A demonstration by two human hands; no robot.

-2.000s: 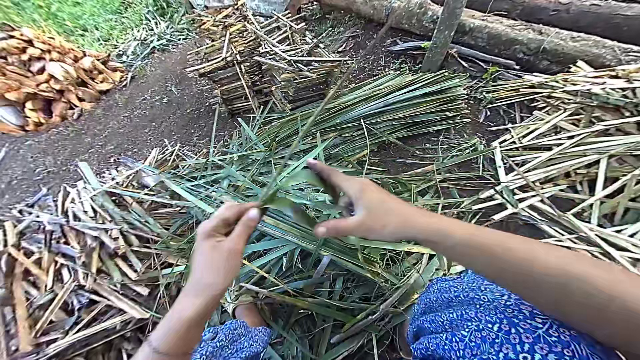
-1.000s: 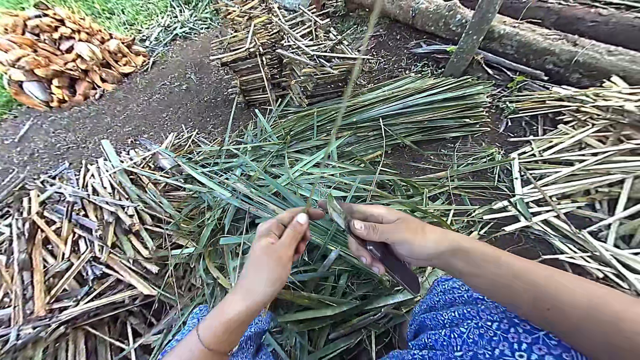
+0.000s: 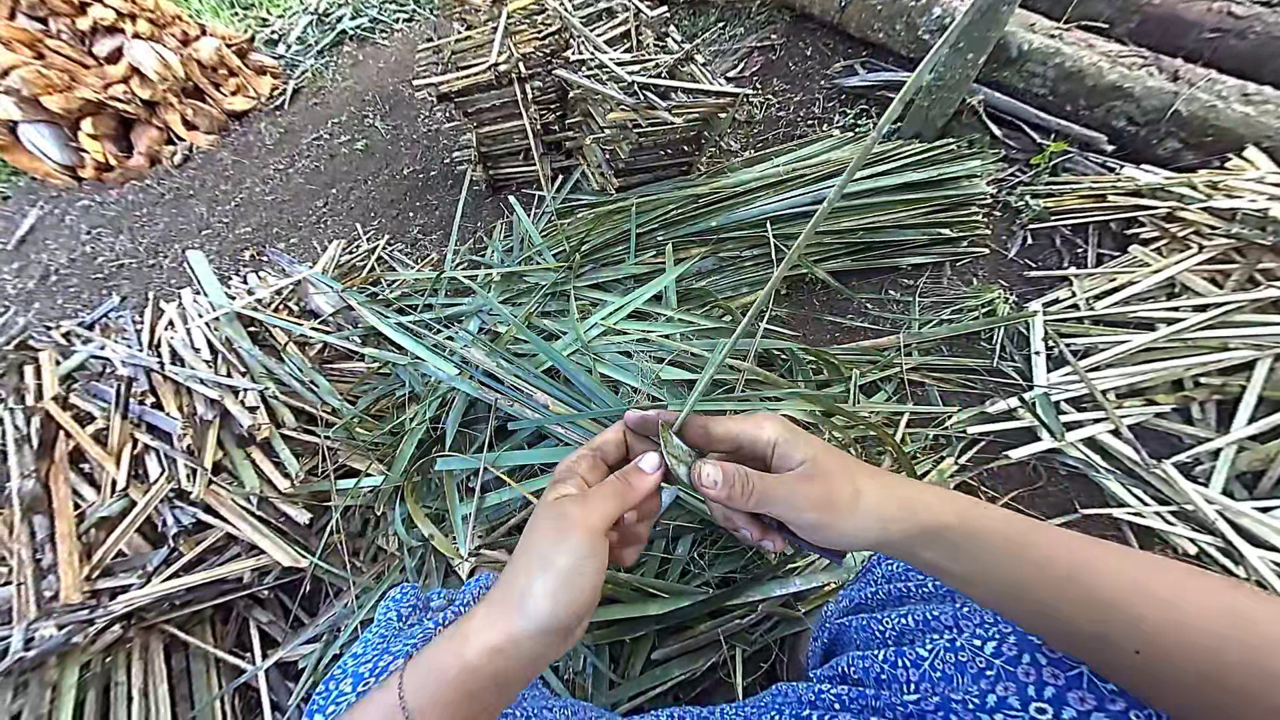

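Observation:
A long narrow palm leaf strip (image 3: 790, 262) rises from between my hands toward the upper right. My left hand (image 3: 590, 505) pinches its lower end between thumb and fingers. My right hand (image 3: 775, 480) grips the same end from the other side, its thumb on a short folded piece of leaf (image 3: 678, 455). A dark object, partly hidden, shows beneath my right fingers; in this view I cannot tell its full shape. Loose green leaf strips (image 3: 540, 350) lie below and beyond both hands, and a bundle of long green strips (image 3: 850, 210) lies farther off.
A stack of dried stalk pieces (image 3: 520, 110) stands at the back. Coconut husks (image 3: 150, 75) are heaped back left. Brown scraps (image 3: 130, 480) cover the left, pale strips (image 3: 1180, 330) the right. A wooden post (image 3: 955, 75) and logs (image 3: 1130, 85) lie back right.
My hands were apart two seconds ago, the right one open-fingered around the leaf; they now meet at its lower end. The dark blade-like object under my right hand shows less than one second ago.

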